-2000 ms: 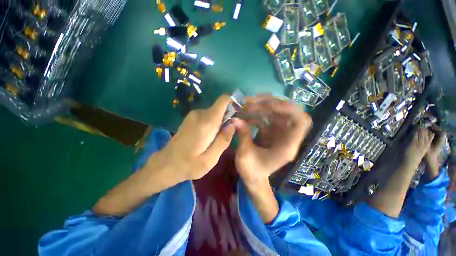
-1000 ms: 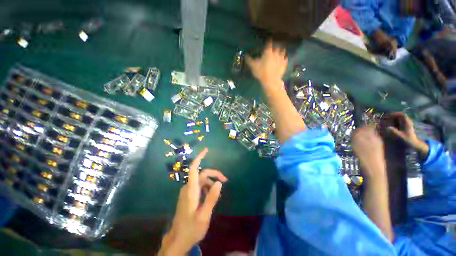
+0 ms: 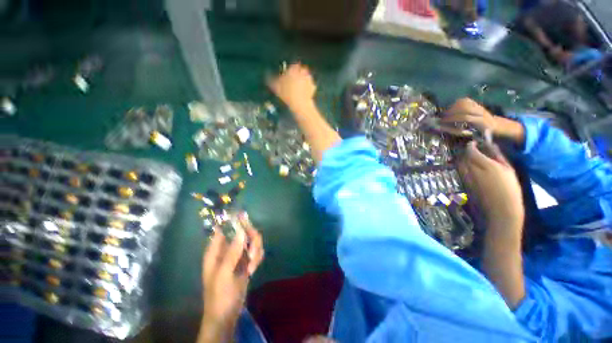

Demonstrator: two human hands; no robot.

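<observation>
The frame is blurred. My left hand (image 3: 230,264) is low in the middle, its fingertips drawn together at the near edge of the small pile of flex-tail modules (image 3: 225,199). A pale glint shows at the fingertips, but I cannot tell whether they hold a module. My right hand (image 3: 295,87) is stretched out to the far side, beyond the loose frame pile (image 3: 272,144), with its fingers bent. A small bright spot shows at its fingertips; what it is, or whether it is held, is unclear.
A clear blister tray (image 3: 80,231) with black-and-gold modules lies at left. A few more frames (image 3: 137,127) lie beyond it. A pale post (image 3: 196,50) and brown box (image 3: 322,17) stand at the far side. At right is a compartment tray (image 3: 429,184), with another worker's hands (image 3: 493,164) over it.
My hands were together in front of me two seconds ago and are now apart. Since one second ago, my left hand's fingers have closed together at the module pile. The view has also shifted.
</observation>
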